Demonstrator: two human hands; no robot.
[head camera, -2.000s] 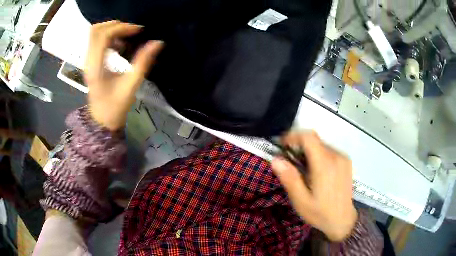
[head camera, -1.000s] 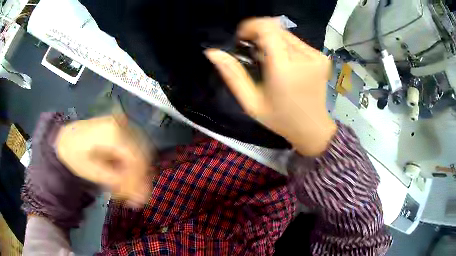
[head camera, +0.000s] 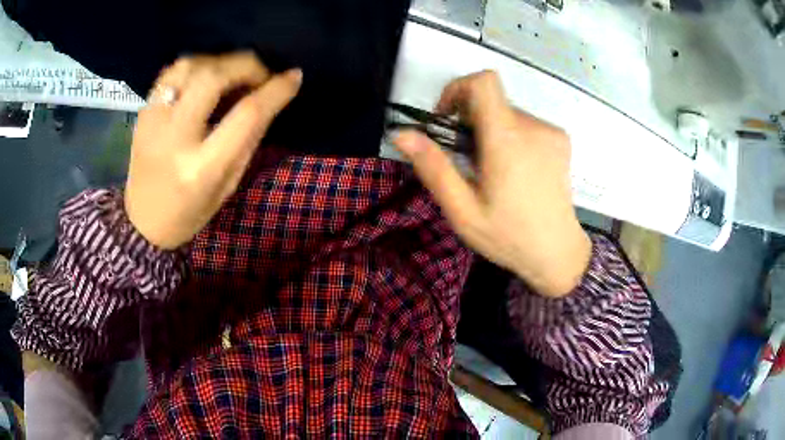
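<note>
The black garment piece (head camera: 336, 60) lies over the white machine bed at the top left and centre, its lower edge meeting the plaid apron. My left hand (head camera: 202, 142) is at the cloth's lower part, thumb and index fingertip close together; whether cloth is pinched between them cannot be told. My right hand (head camera: 508, 172) is just right of the cloth's right edge, above the white bed. It holds small dark thread snips (head camera: 435, 126), blurred, their tips pointing left at the cloth's edge.
The white machine bed (head camera: 628, 176) runs down to the right, with a control panel (head camera: 710, 206) at its end. A printed ruler (head camera: 64, 86) shows at the left. A pale knob (head camera: 692, 125) stands behind the bed. The plaid apron (head camera: 318, 258) covers my lap.
The view has shifted down and right, so the machine head has left the picture. My left hand has come up to the cloth. My right hand has moved from over the cloth to its right edge.
</note>
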